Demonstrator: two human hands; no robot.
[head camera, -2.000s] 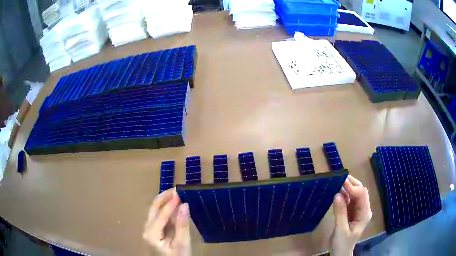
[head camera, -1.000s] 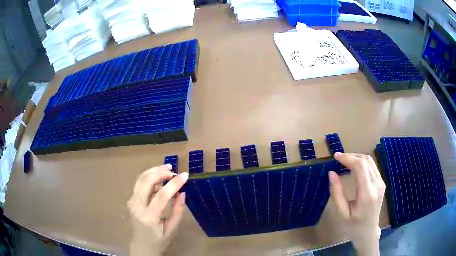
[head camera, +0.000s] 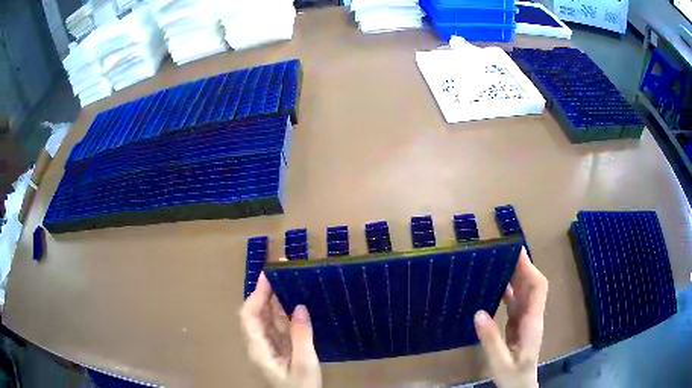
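Observation:
A dark blue solar cell sheet (head camera: 394, 307) with fine pale lines is held tilted up in front of me, its yellow-green upper edge facing away. My left hand (head camera: 282, 333) grips its left side, thumb on the near face and fingers behind. My right hand (head camera: 516, 322) grips its right side the same way. Whether it is one sheet or several together I cannot tell. Beyond the upper edge lies a row of small cut cells (head camera: 378, 236), partly hidden by the sheet.
A stack of full cells (head camera: 626, 276) sits at the right table edge. A long block of stacked cut cells (head camera: 174, 170) lies left. A white foam slab (head camera: 479, 83) and second cell stack (head camera: 580, 91) lie far right. Blue crates (head camera: 470, 19) and white piles (head camera: 254, 23) stand behind.
My hands have moved from the sheet's upper corners down to its sides, with both thumbs now on the near face. The sheet is still held tilted in about the same place.

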